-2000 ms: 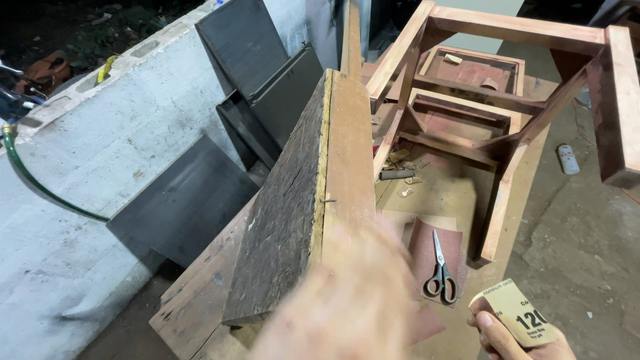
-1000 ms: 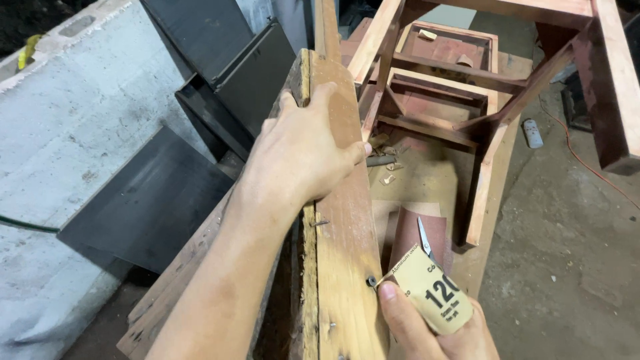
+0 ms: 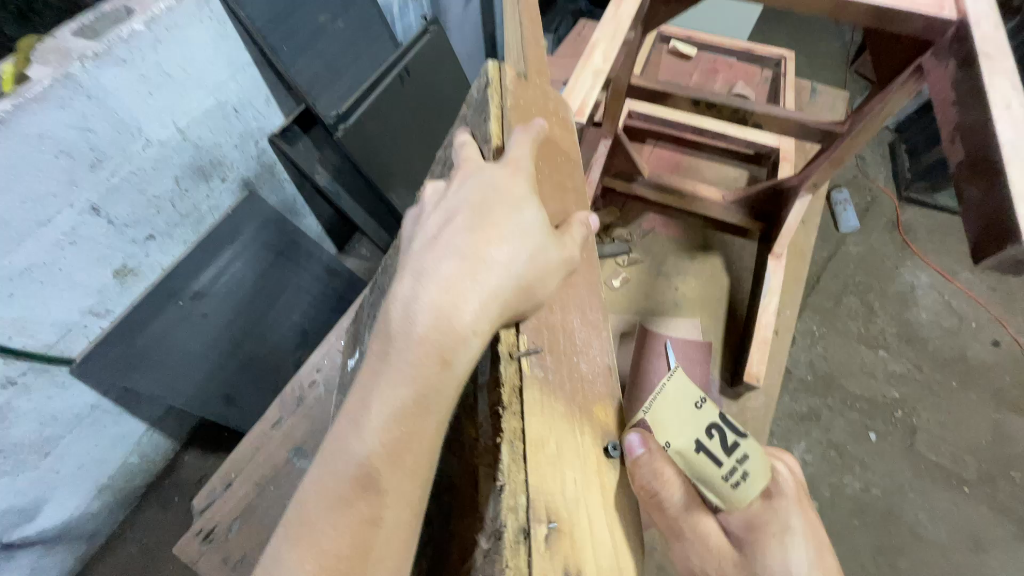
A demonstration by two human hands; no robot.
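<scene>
My left hand (image 3: 488, 232) lies spread over the upper part of a long wooden board (image 3: 560, 344), its thumb on the right edge and its fingers reaching across the seam to the rough dark side. My right hand (image 3: 712, 512) grips a folded piece of 120-grit sandpaper (image 3: 696, 440), backing side up, by the board's right edge. A nail (image 3: 526, 352) sticks out at the seam, and a dark screw head (image 3: 612, 450) stands near the right thumb. Behind the held piece lies another sheet of reddish sandpaper (image 3: 692, 360), with the scissors (image 3: 670, 352) on it mostly hidden.
A wooden frame with legs (image 3: 772, 296) stands at the right, with smaller wooden frames (image 3: 704, 120) behind it. Dark panels (image 3: 224, 312) lean on a white wall (image 3: 152, 136) at the left. An orange cord (image 3: 928, 260) runs over the floor.
My left hand, blurred low over the board two seconds ago, now rests farther up on it. My right hand with the sandpaper has come left to the board's edge. The view has shifted.
</scene>
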